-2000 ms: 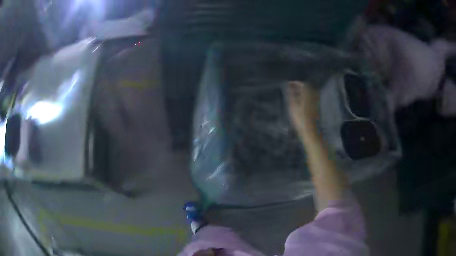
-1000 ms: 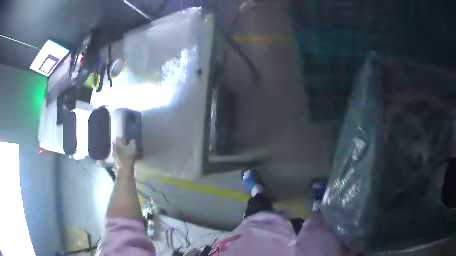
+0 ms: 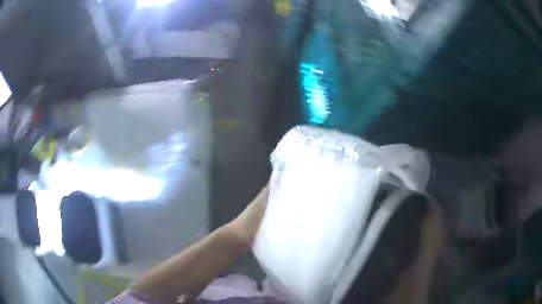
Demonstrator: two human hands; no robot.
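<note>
A white unit (image 3: pixel 315 219), likely a projector unit, is large and close in front of me, tilted, with its black face turned to the right. Clear, crinkled film (image 3: pixel 333 142) lies over its upper end. My left hand (image 3: pixel 254 215) is against its left side, with the fingers hidden behind it. My right hand (image 3: pixel 435 237) is blurred at the right edge of the black face. The unit is held between both hands.
On the left, a white-covered table (image 3: pixel 160 225) bears black-faced units (image 3: pixel 81 227) near its lower end. Blurred teal crates (image 3: pixel 368 65) stand ahead. A pinkish sleeve or garment (image 3: pixel 526 160) shows at the right edge.
My left hand was at a unit on the table; now it is on the unit close in front of me. My right hand has come into view on this unit. The view has turned.
</note>
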